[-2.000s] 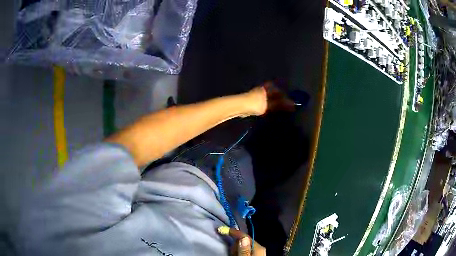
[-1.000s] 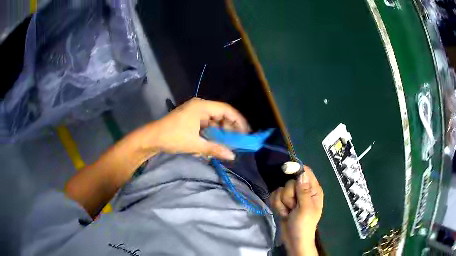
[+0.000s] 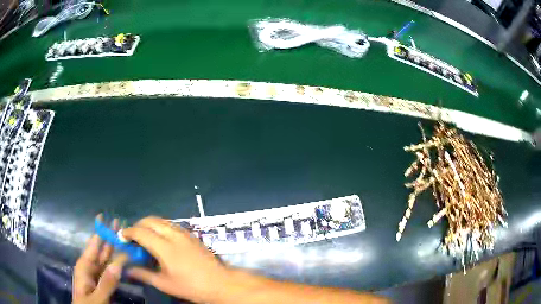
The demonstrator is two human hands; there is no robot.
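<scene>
My left hand [image 3: 95,274] and my right hand [image 3: 178,261] meet at the lower left, blurred. Both are closed on a blue bundle [image 3: 110,231] that looks like blue wires; its lower part is partly hidden by my fingers. A pale finger cot [image 3: 122,235] shows at my right fingers. A white power strip housing [image 3: 359,217] lies open side up on the dark green bench, just right of my hands, its left end partly behind my right hand. It holds white blocks, and a thin white stick-like piece [image 3: 200,202] stands out from its far edge.
A pile of copper strips [image 3: 460,184] lies at the right. Several filled housings [image 3: 24,172] stand at the left edge. Beyond a pale rail [image 3: 207,89], the green belt carries a housing [image 3: 95,47], a bagged coiled cord [image 3: 308,37] and another housing [image 3: 436,66].
The view has swung from the floor side to face the bench. The blue bundle, held by my left hand a second ago, is now between both hands over the bench's near edge.
</scene>
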